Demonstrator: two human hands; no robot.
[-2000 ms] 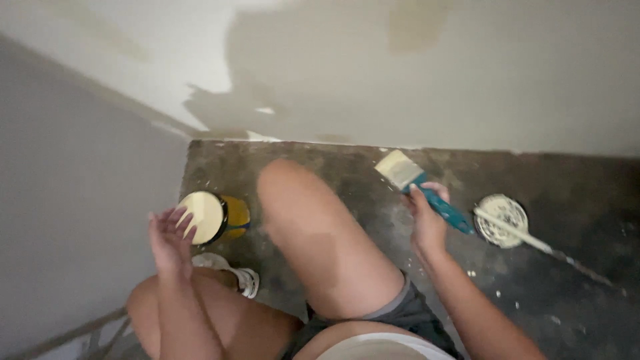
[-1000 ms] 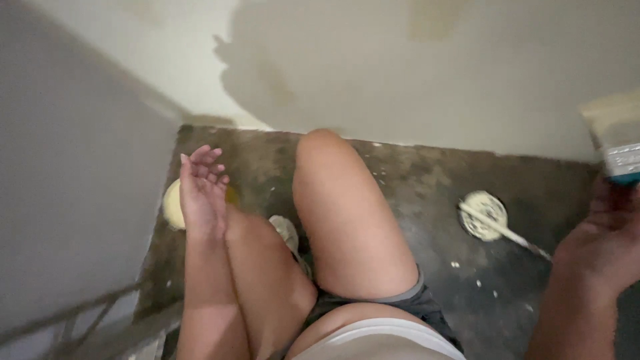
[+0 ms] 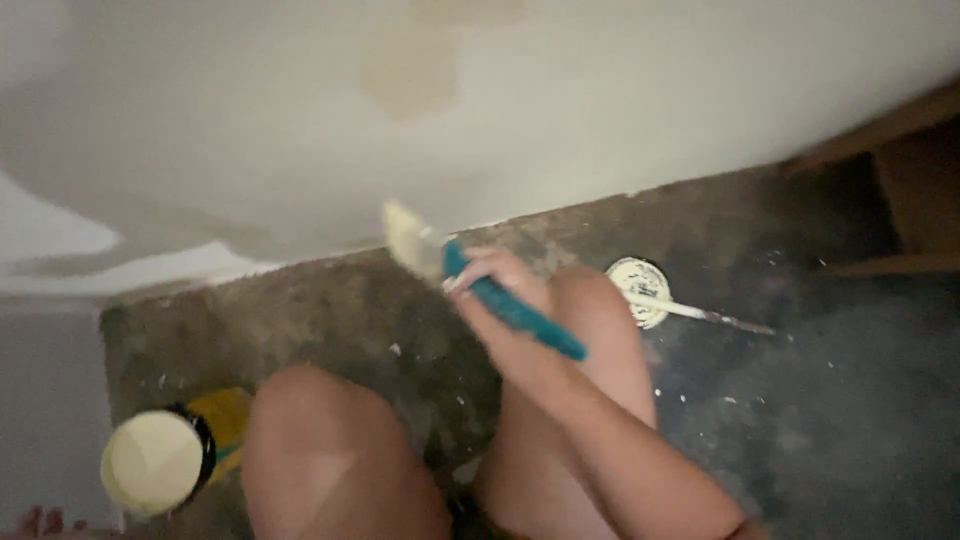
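My right hand point(image 3: 499, 289) is closed around the teal handle of a paintbrush point(image 3: 514, 311). Its bristles, coated in cream paint and blurred, point up and left, close to the foot of the pale wall point(image 3: 570, 112). At the lower left stands a paint can point(image 3: 154, 461) with a yellow side, showing a round cream surface at its top. Only blurred reddish fingertips point(image 3: 52, 519) show at the bottom left edge, perhaps of my left hand; what it holds cannot be seen.
On the dark floor point(image 3: 810, 420), right of my knees, lies a paint-smeared can lid point(image 3: 637, 289) with a thin paint-covered stick point(image 3: 690, 310) across it. Brown boards point(image 3: 926, 180) border the floor at far right. A grey wall point(image 3: 49, 397) stands at left.
The brush in my right hand has come from the far right edge to the middle, near the wall's foot. My left hand has dropped from above the left leg. The view has turned.
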